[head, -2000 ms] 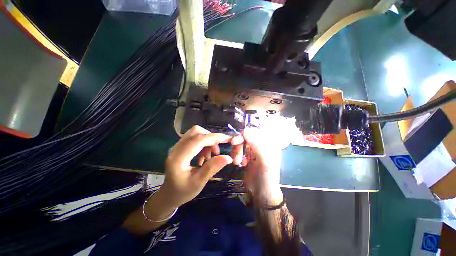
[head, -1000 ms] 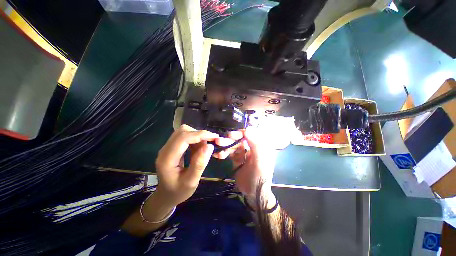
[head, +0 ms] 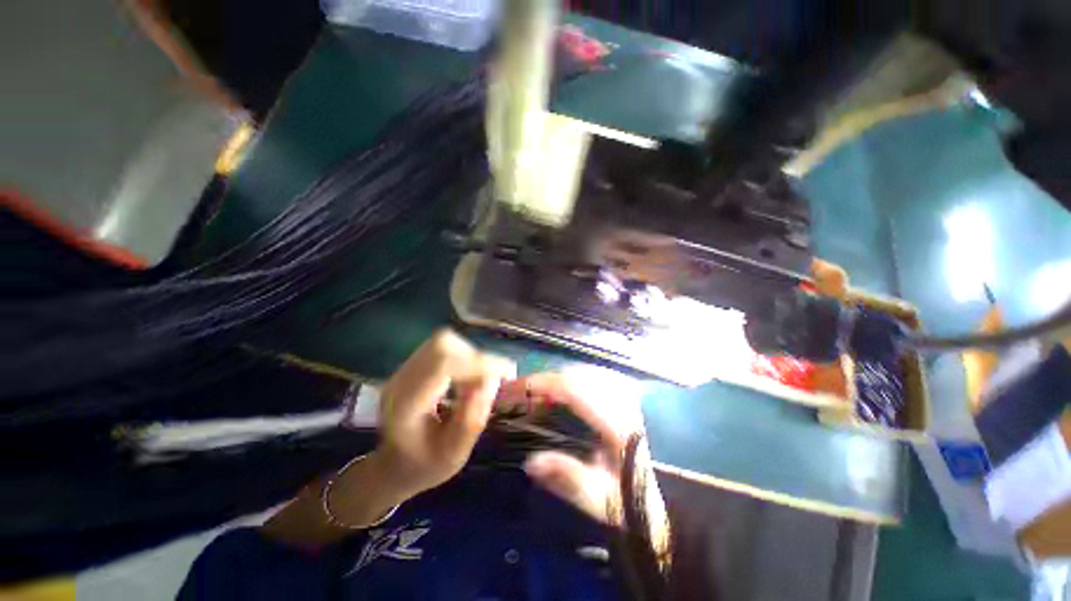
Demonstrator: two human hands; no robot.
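The view is blurred. My left hand [head: 435, 411] is in front of the machine, thumb and fingers pinched together around what looks like a thin black cable. My right hand [head: 593, 429] is just right of it, fingers reaching to the left hand's fingertips, thumb apart and lower. A small reddish tip [head: 529, 397] shows between the hands. Thin dark cables [head: 534, 432] run below it; which hand holds them is unclear. The crimping machine [head: 693, 235] stands beyond both hands, its jaws partly washed out by glare. Neither hand touches it.
Black cables [head: 317, 229] spread over the green bench at left, red tips [head: 581, 45] behind the machine. The red terminal box [head: 834, 382] and dark terminal box [head: 920, 387] stand at right, beside cartons [head: 969, 499]. The bench's metal edge [head: 775, 495] runs in front.
Both hands have drawn back from the machine's jaws towards my body. My right hand has left the glare and its thumb has spread. The whole view has shifted and tilted.
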